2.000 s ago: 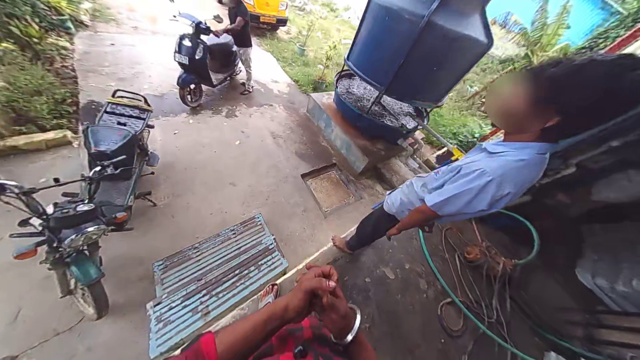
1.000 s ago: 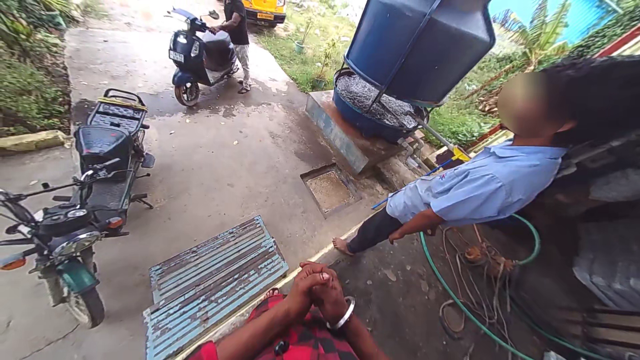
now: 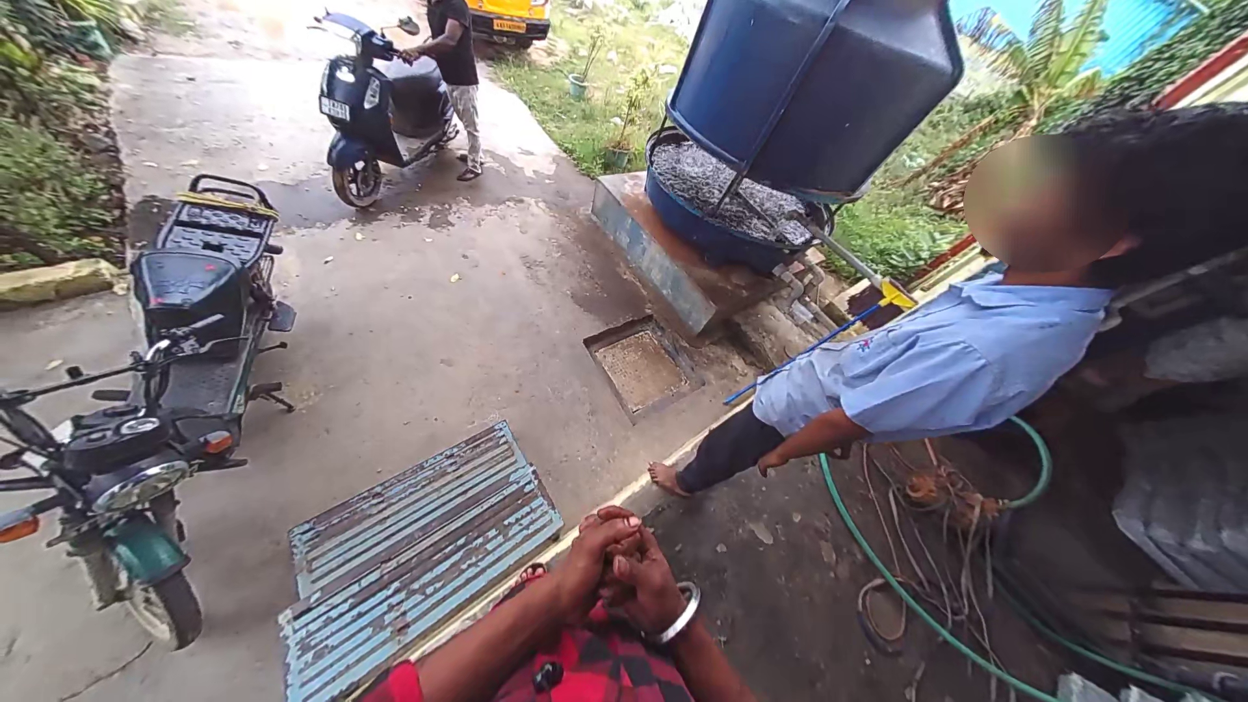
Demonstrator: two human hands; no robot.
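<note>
My left hand (image 3: 593,558) and my right hand (image 3: 643,587) are clasped in front of a red and black checked shirt (image 3: 604,663). Their fingers overlap, and no object shows between them. A metal bangle (image 3: 678,614) circles my right wrist. To the right, a barefoot person in a light blue shirt (image 3: 936,361) stands with one arm hanging down. Slatted metal grates (image 3: 419,556) with flaking blue paint lie on the ground left of my hands.
A motorcycle (image 3: 146,439) is parked at the left. Beyond it, another person holds a scooter (image 3: 375,107). A blue cooling tower (image 3: 809,88) stands on a concrete plinth (image 3: 653,258) near a square floor pit (image 3: 643,370). A green hose (image 3: 873,546) and ropes lie at the right.
</note>
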